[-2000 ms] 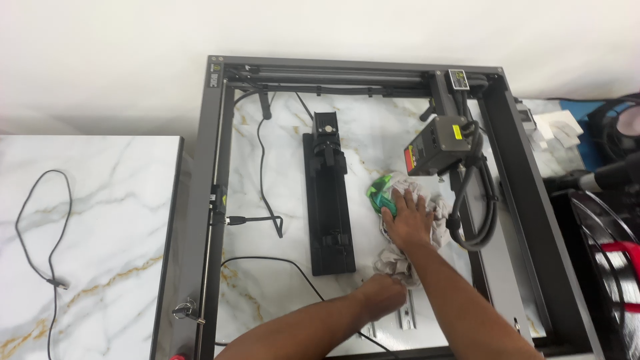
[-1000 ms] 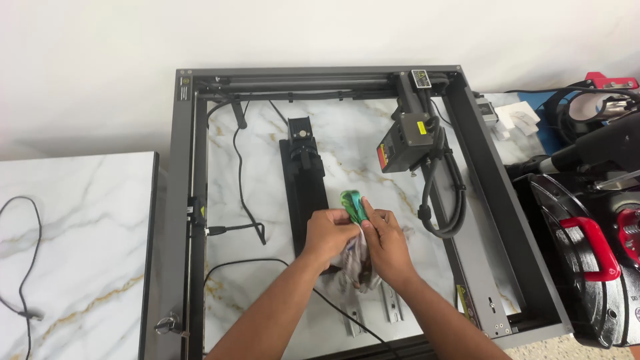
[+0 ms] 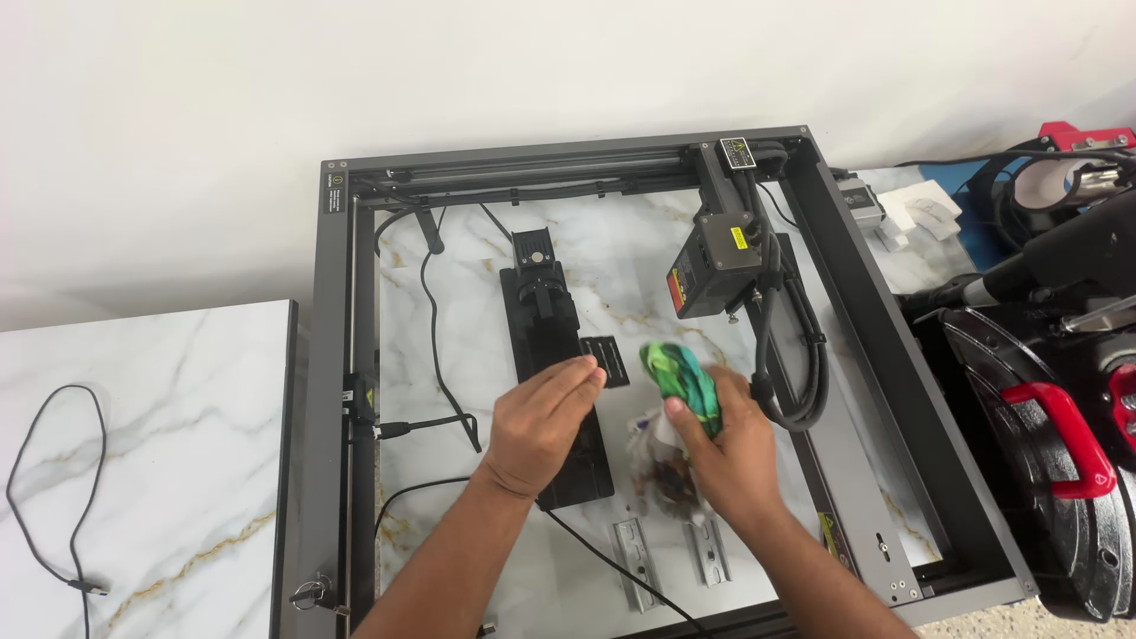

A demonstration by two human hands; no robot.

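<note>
My right hand (image 3: 732, 439) is closed around a bunched green and teal cloth (image 3: 682, 377), and a crumpled whitish cloth with brown patches (image 3: 661, 466) hangs below it. My left hand (image 3: 543, 426) has its fingertips pinched together at a small flat black plate with pale marks (image 3: 606, 361). Beneath and beside that hand lies a long black rotary attachment (image 3: 543, 328) on the marble-patterned surface. A laser engraver's head (image 3: 717, 264) with a yellow label is mounted at the upper right, beyond my right hand. Two short slotted metal rails (image 3: 635, 564) lie nearer to me.
The engraver's dark metal frame (image 3: 887, 355) surrounds the work area. A thick cable loop (image 3: 821, 377) hangs at its right. Thin black cables (image 3: 435, 333) cross the surface. A marble-patterned table (image 3: 160, 426) holds another cable at left. A machine with a red handle (image 3: 1078, 453) stands at right.
My hands were together on the cloths one second ago and are now apart. The cloths are in my right hand, while my left is at the black plate.
</note>
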